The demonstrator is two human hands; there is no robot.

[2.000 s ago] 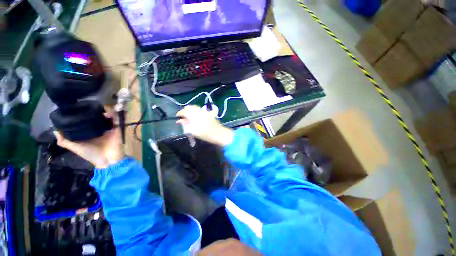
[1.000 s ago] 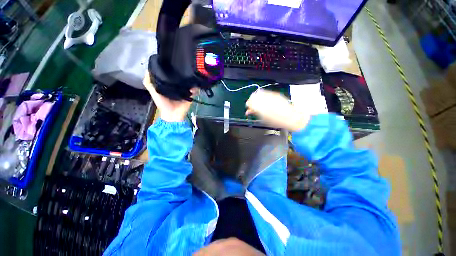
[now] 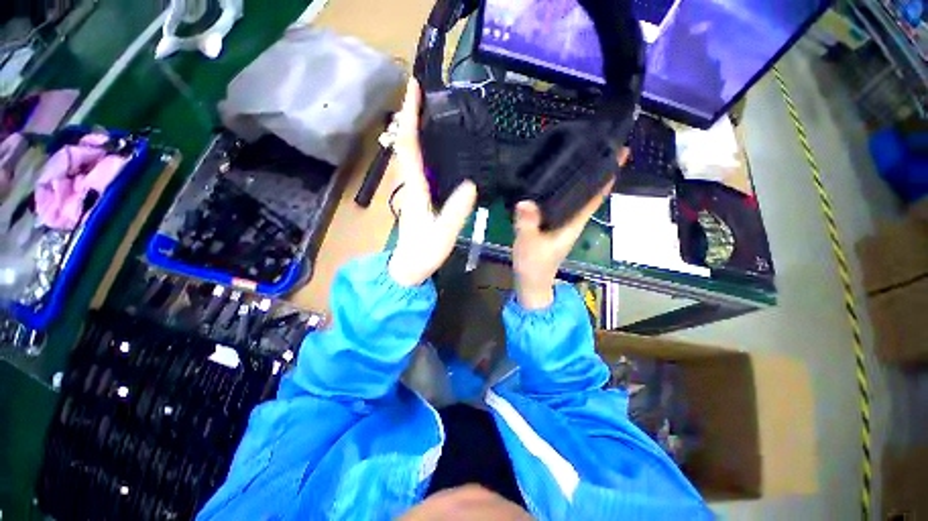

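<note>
A black headset is held up in front of me with its band at the top, over the keyboard and the front of the monitor. My left hand holds the left cup from its outer side, thumb in front. My right hand holds the right cup from below and its outer side. The two cups are close together with their soft pads between them. No light shows on the cups. The ends of several fingers are hidden behind the headset.
A monitor stands behind the keyboard. White paper and a mouse pad lie at right. Grey bags and a blue-rimmed parts tray are at left. An open carton stands at lower right.
The headset has turned so its band arches across the view, and its lit outer face no longer shows. My right hand has moved from over the bench onto the right cup.
</note>
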